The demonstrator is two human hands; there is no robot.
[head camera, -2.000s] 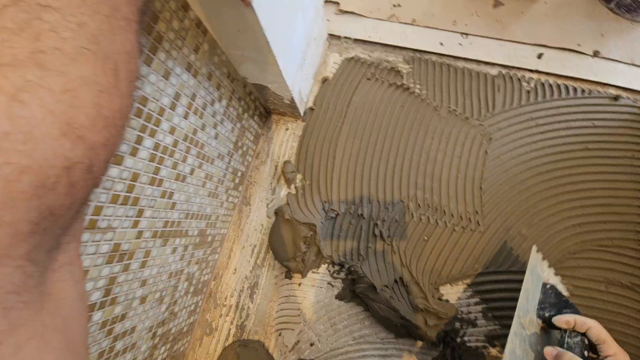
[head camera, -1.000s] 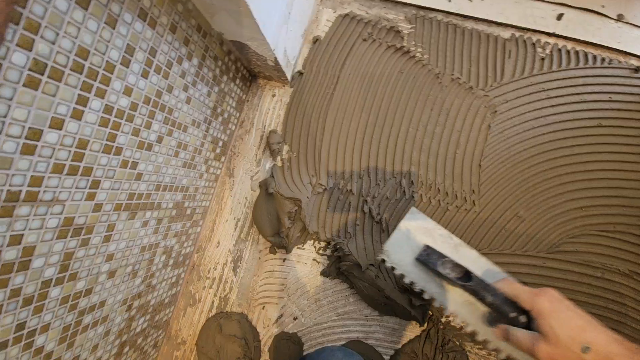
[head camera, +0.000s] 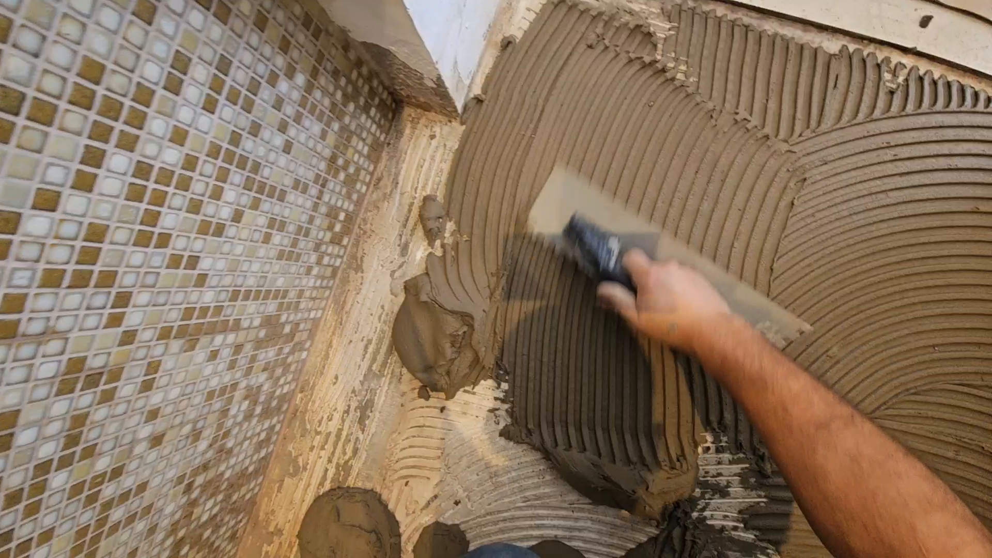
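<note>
In the head view my right hand [head camera: 666,298] is closed around the dark handle of a notched trowel [head camera: 674,248]. The trowel's metal blade is blurred and lies over ridged grey-brown mortar [head camera: 589,364] spread on the floor. Straight ridges run below the blade toward the bottom of the view, ending in a thick lip of mortar. A smooth lump of mortar [head camera: 434,337] sits left of the ridges, beside the bare strip along the wall. My left hand is out of view.
A wall of small white and brown mosaic tiles [head camera: 155,232] rises at the left. A white wall corner [head camera: 449,39] juts in at the top. More mortar lumps [head camera: 349,523] lie at the bottom edge. Curved mortar ridges [head camera: 899,232] cover the right side, and a pale board [head camera: 876,27] borders the top right.
My right hand has moved the trowel up and left across the mortar. The rough mortar near the middle now shows straight ridges. A bare limb seen at the left earlier has left the view.
</note>
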